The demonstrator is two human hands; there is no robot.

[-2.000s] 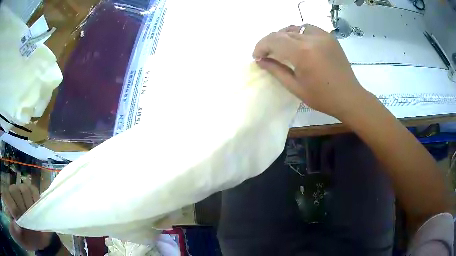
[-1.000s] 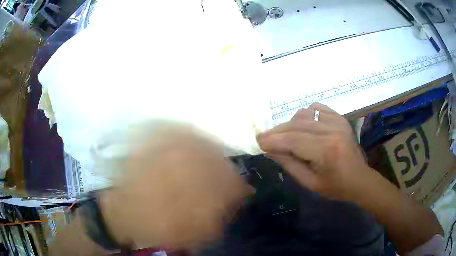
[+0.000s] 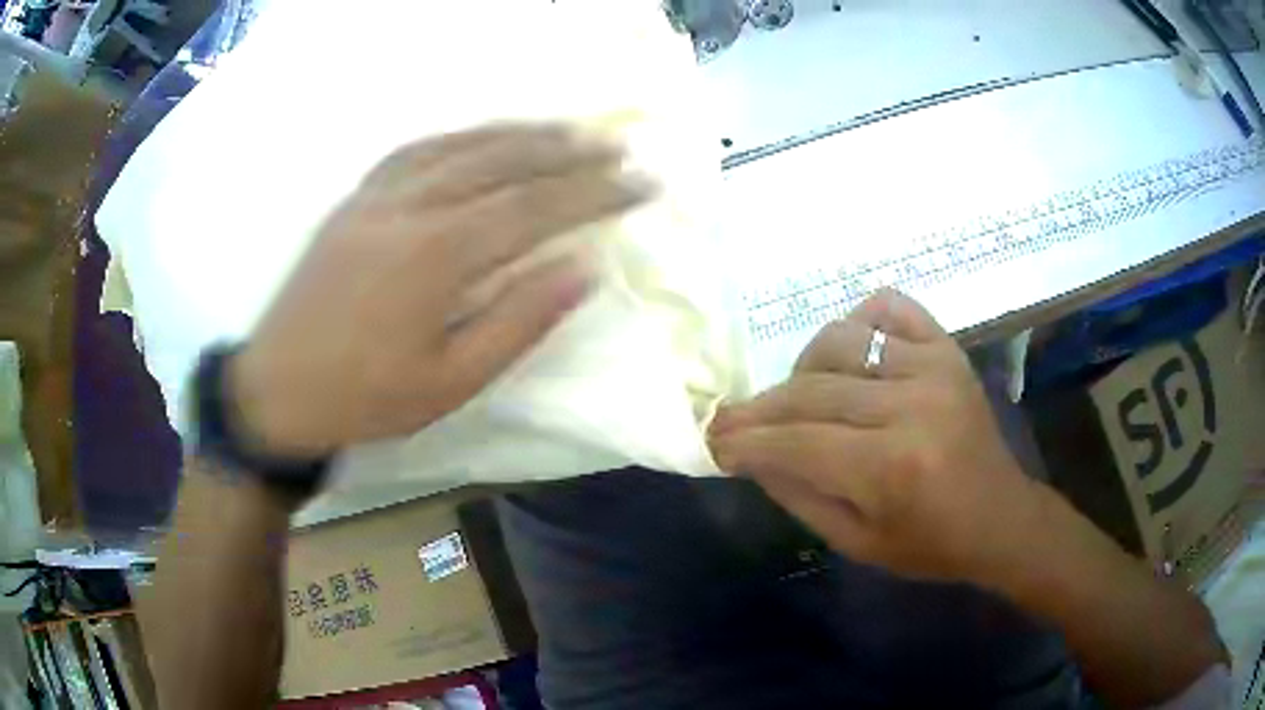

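The cream garment piece [image 3: 555, 402] lies spread over the machine table, glaring white at the top, its near edge hanging at the table front. My left hand [image 3: 444, 271], with a black wristband, lies flat on the cloth with fingers extended to the right; it is slightly blurred. My right hand [image 3: 860, 416], with a ring, pinches the cloth's lower right corner between thumb and fingers at the table's front edge. Small folds run between the two hands.
The ruler tape [image 3: 999, 229] runs along the table's front right. Round metal parts [image 3: 767, 13] show at the top. Dark slim tools lie top right. A purple covering [image 3: 118, 458] is at left. Cardboard boxes [image 3: 389, 596] stand below, one at right marked SF [image 3: 1158, 430].
Since a second ago my left hand has moved up and left from the near edge onto the cloth. My right hand keeps its pinch. Earlier, the left hand held the cloth's far end at lower left.
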